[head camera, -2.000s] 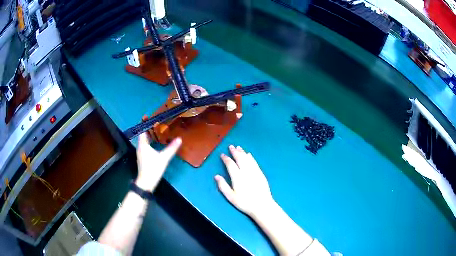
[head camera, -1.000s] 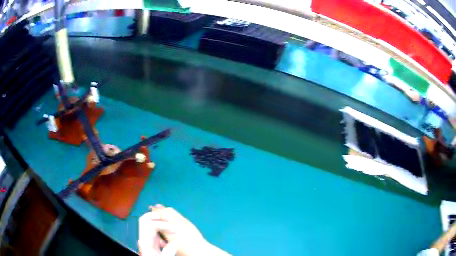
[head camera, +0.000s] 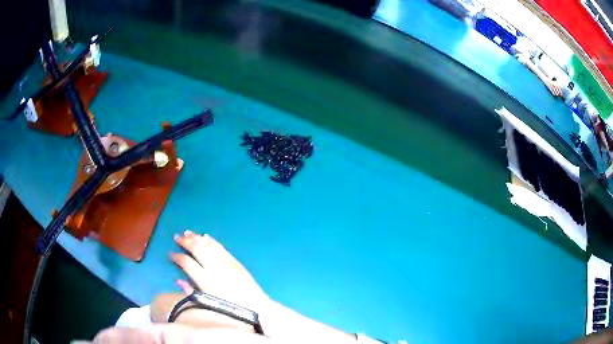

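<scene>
A black three-armed frame [head camera: 104, 164] lies on an orange-brown jig [head camera: 138, 225] at left, its centre over the round jig centre. A loose pile of small black pieces [head camera: 279, 156] lies on the teal bench to the right of it. My right hand [head camera: 212, 265] is low over the bench, right of and below the jig, touching neither jig nor pile. Its fingers are apart and nothing shows in them. My left hand [head camera: 168, 334] is blurred and cut off by the bottom edge; a black wristband shows beside it, overlapping the right wrist area. Its fingers cannot be made out.
A second jig [head camera: 64, 101] with a black frame stands behind at upper left. The dark green belt [head camera: 376, 127] runs behind the bench and carries a white tray [head camera: 552, 228] of black strips at right. Another white sheet [head camera: 598, 289] with dark pieces is at the lower right edge.
The view has swung right, then tilted down. Both hands have left the jig area for the bottom of the picture. My right hand's curled fingers have opened out. The frame stays on its jig.
</scene>
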